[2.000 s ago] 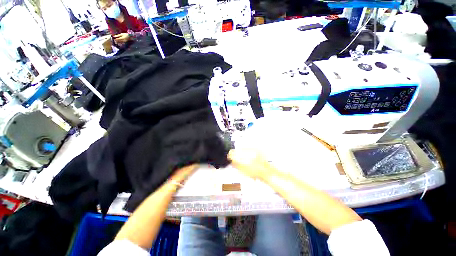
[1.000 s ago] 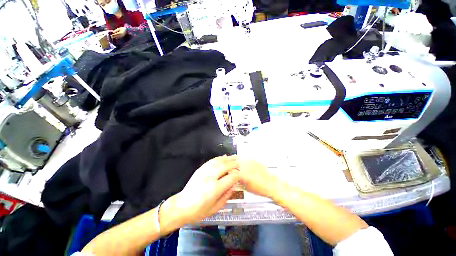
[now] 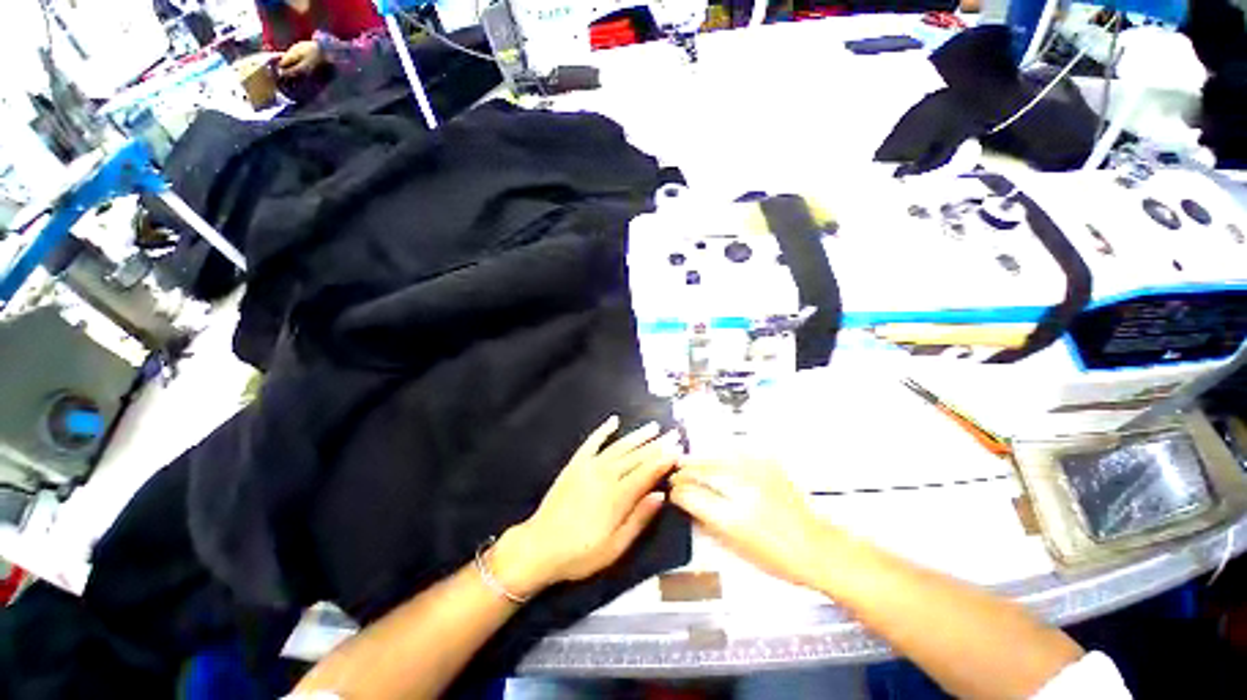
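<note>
Black garment fabric (image 3: 438, 369) lies in a large heap left of the sewing machine, its right edge running to the needle area. The white machine head (image 3: 903, 274) has a blue stripe; its presser foot (image 3: 711, 394) is small and blurred. My left hand (image 3: 595, 503) rests on the fabric in front of the foot, palm down, fingers somewhat spread. My right hand (image 3: 745, 509) is beside it on the white bed at the fabric's edge, fingertips close to my left fingers. Whether the right fingertips pinch the edge cannot be made out.
Orange-handled snips (image 3: 964, 419) lie on the bed. A dark shiny rectangle (image 3: 1138, 486) sits in a tan tray at right. A ruler strip (image 3: 807, 648) runs along the front edge. Another machine (image 3: 69, 397) stands at left; a person in red (image 3: 322, 41) is behind.
My left hand has moved from against my right hand onto the fabric, fingers spreading. Fabric now extends under it towards the front edge. The view has shifted, placing the machine larger and further right.
</note>
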